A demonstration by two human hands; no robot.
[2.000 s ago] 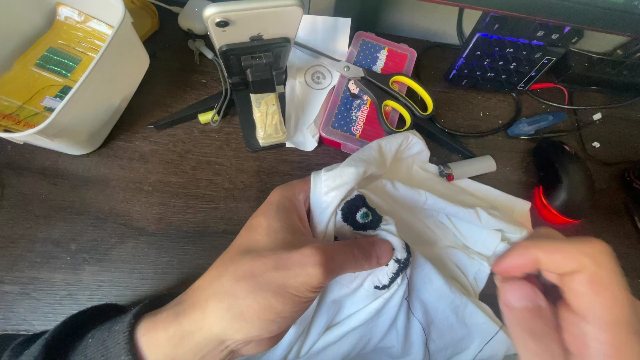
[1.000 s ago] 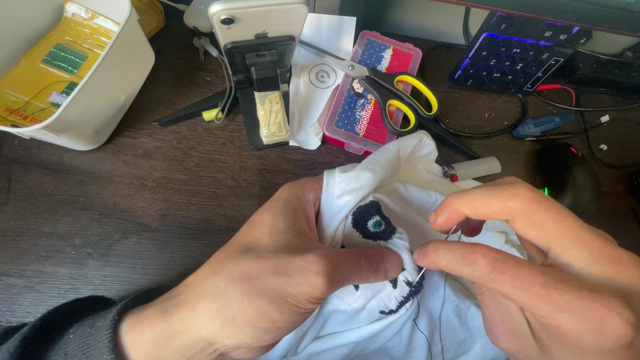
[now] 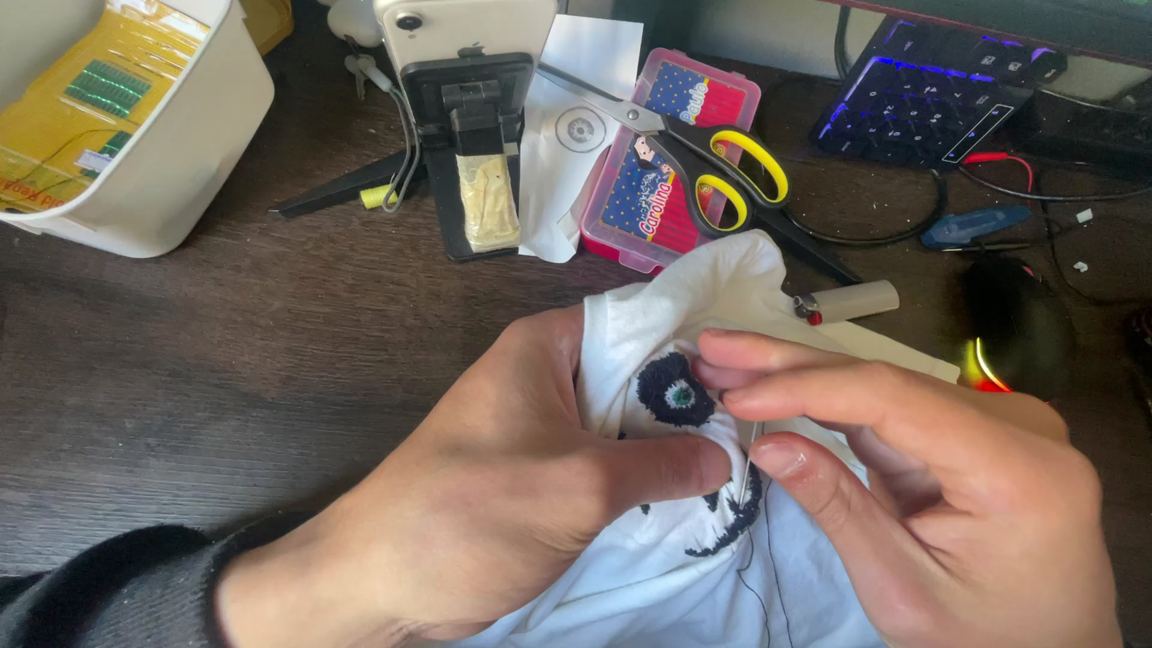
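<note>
My left hand (image 3: 540,477) grips a white fabric garment (image 3: 684,297), its thumb lying on top of the cloth beside black embroidery. An embroidered eye (image 3: 677,390) with a black surround and green centre shows above the thumb. A curved band of black stitches (image 3: 733,531) runs below it. Between the thumb and fingers of my right hand (image 3: 900,450) is a thin sewing needle (image 3: 748,463), its lower end at the black stitches. Dark thread (image 3: 769,549) hangs down over the cloth.
Behind the cloth lie scissors (image 3: 711,171) on a plastic case (image 3: 621,202), a phone (image 3: 468,27) on a stand, and a lighter (image 3: 850,302). A white bin (image 3: 202,153) stands at left. A keyboard (image 3: 927,90), a blue-handled tool (image 3: 976,225) and a mouse (image 3: 1017,315) are at right.
My right hand has come in from the right to the embroidery, where the needle shows in its fingers. My left hand keeps its hold on the cloth.
</note>
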